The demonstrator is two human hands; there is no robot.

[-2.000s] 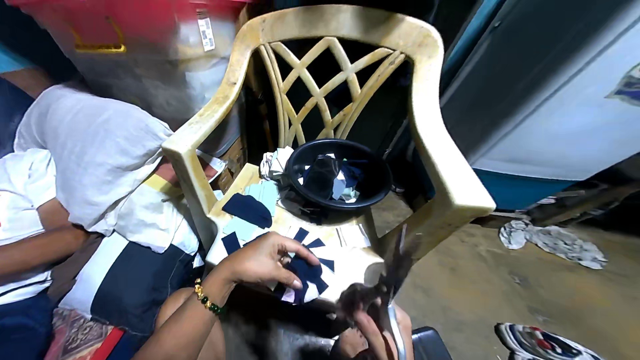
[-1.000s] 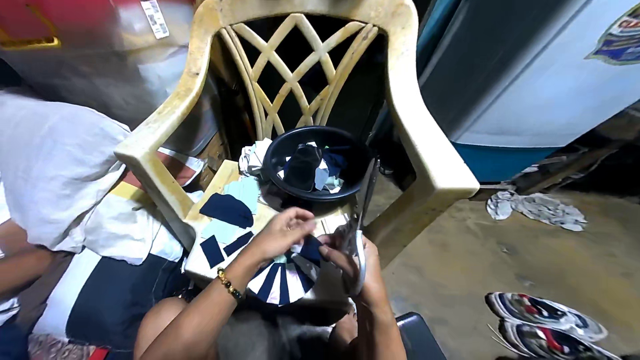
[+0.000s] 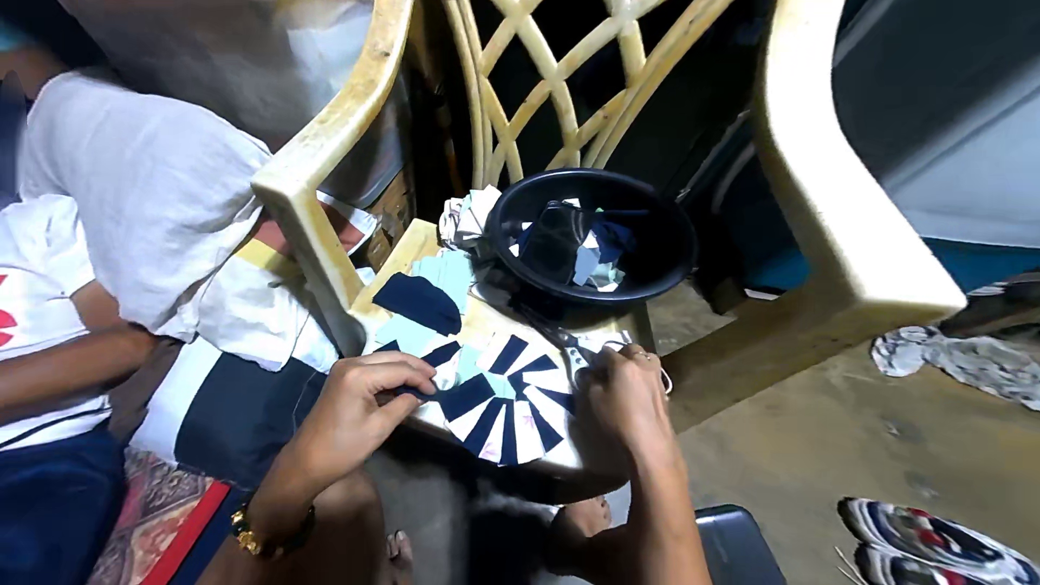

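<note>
On the seat of a plastic armchair (image 3: 886, 284) lies a round fan-like piece of navy and white fabric strips (image 3: 508, 406). My left hand (image 3: 357, 406) pinches a small navy fabric piece at the left edge of this round. At its right, my right hand (image 3: 630, 390) is on the handles of a pair of scissors (image 3: 575, 354), whose blades point up and left toward the bowl. A navy half-round fabric piece (image 3: 418, 302) rests on pale green fabric (image 3: 445, 272) at the seat's left. Behind them stands a black plastic bowl (image 3: 593, 291) with fabric scraps inside.
Crumpled white scraps (image 3: 470, 215) sit left of the bowl. Another person's arm (image 3: 73, 361) and white cloth (image 3: 146, 195) are at the left, beyond the armrest. Patterned shoes (image 3: 934, 540) and a grey-white rag (image 3: 959, 366) lie on the floor at the right.
My hands, close together one second ago, are now apart on either side of the fabric round. The scissors, upright in my right hand before, are now low at the seat.
</note>
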